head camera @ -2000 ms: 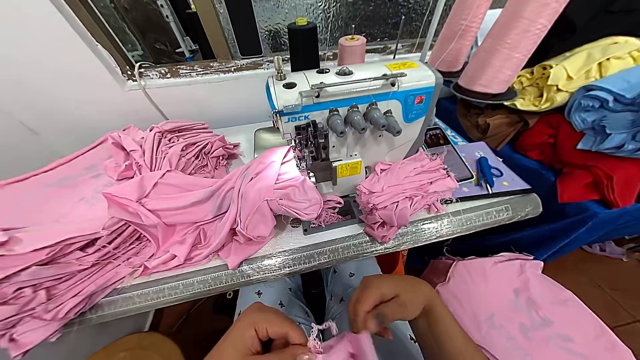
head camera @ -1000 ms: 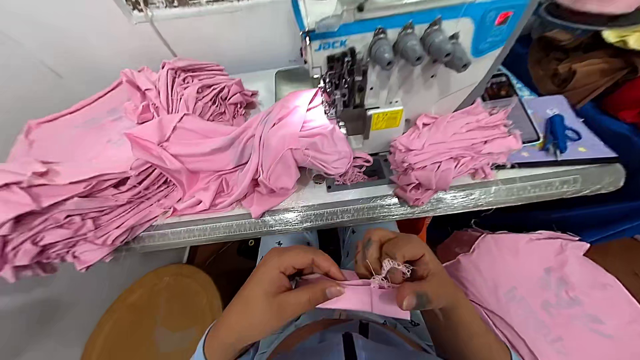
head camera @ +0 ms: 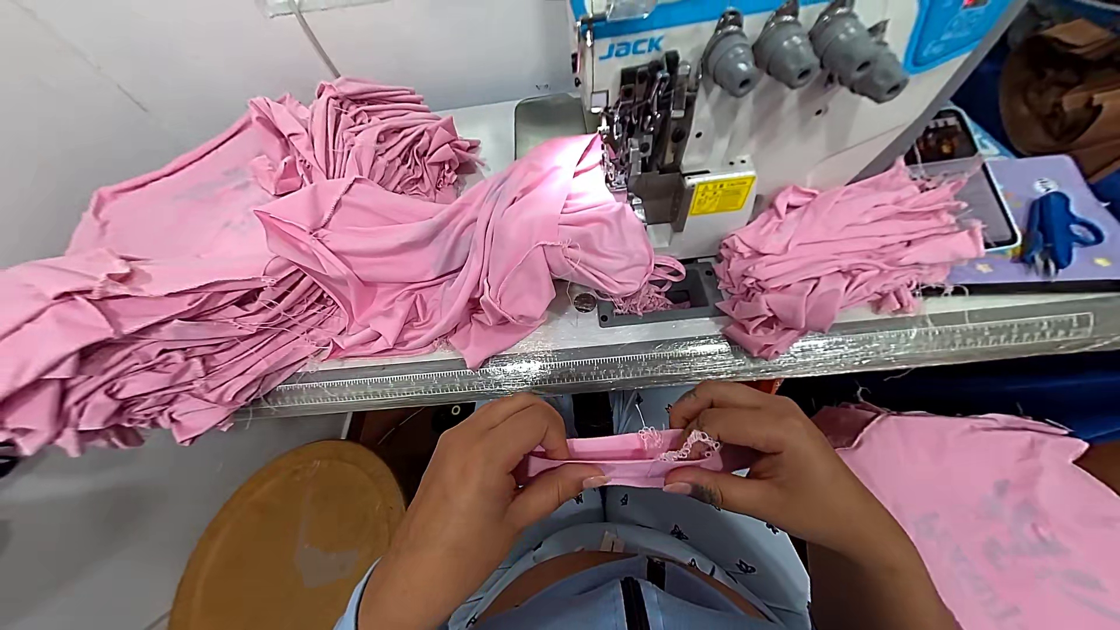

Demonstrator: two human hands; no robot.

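Note:
Between my two hands, over my lap, a small folded band of pink knit fabric (head camera: pixel 612 461) is stretched sideways. My left hand (head camera: pixel 490 481) pinches its left end between thumb and fingers. At the right end my right hand (head camera: pixel 761 464) grips it, with a looped chain of loose overlock thread (head camera: pixel 691 446) by the fingers. Beyond them stands a Jack overlock sewing machine (head camera: pixel 665 131), its lamp lighting a pink garment piece (head camera: pixel 455 254) that lies by the presser foot. A bunch of small pink fabric strips (head camera: pixel 840 249) rests right of the needle area.
Piled pink pieces (head camera: pixel 175 332) cover the table's left side. A measuring tape (head camera: pixel 542 367) runs along the front edge under clear wrap. Blue thread snips (head camera: pixel 1054 232) and a phone (head camera: pixel 971 175) lie at the right. Below are a round stool (head camera: pixel 289 542) and more pink cloth (head camera: pixel 997 516).
The view has tilted down and moved closer to the table. Both hands, low in the frame at first with the pink band, now hold it stretched flat between them.

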